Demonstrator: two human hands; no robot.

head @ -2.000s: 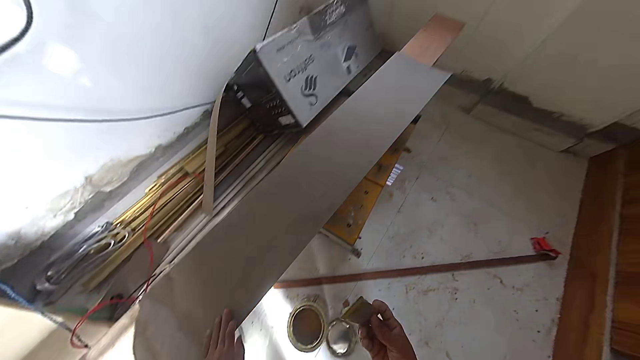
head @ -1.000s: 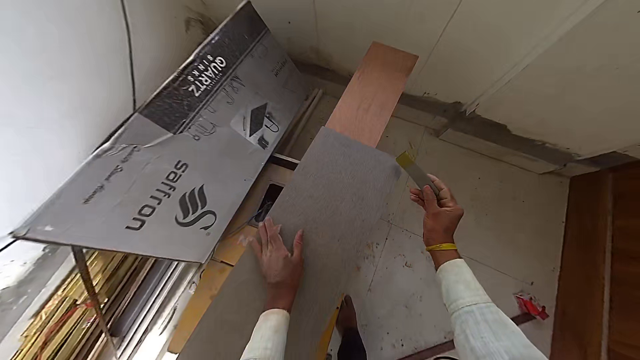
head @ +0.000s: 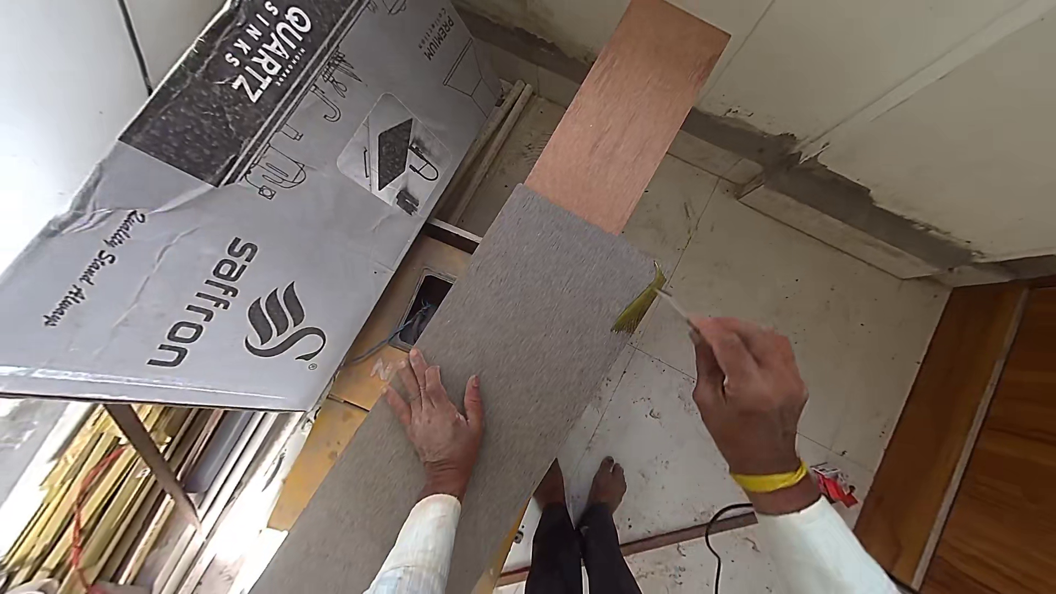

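A long grey laminate strip (head: 544, 330) runs diagonally across the head view. From under its far end a reddish-brown plywood strip (head: 631, 115) sticks out. My left hand (head: 437, 421) lies flat on the laminate near its left edge, fingers spread, holding nothing. Over the floor to the right, my right hand (head: 751, 388) grips a thin flat spreader, seen nearly edge-on. Yellow-green glue (head: 639, 305) shows at the spreader's tip, along the laminate's right edge near the far corner. How much of it lies on the surface I cannot tell.
A large grey sink carton (head: 330, 206) stands at the left. Below it are yellowish wood strips (head: 62, 495). A yellow-brown bench (head: 326, 445) with a box-shaped opening (head: 425, 305) shows under the laminate. A black cable (head: 714, 536) and a red object (head: 835, 485) lie on the floor.
My left hand has stayed spread on the laminate since a second ago. The spreader, raised beside the laminate then, is now tipped to its right edge. The view has shifted from the floor tins seen earliest.
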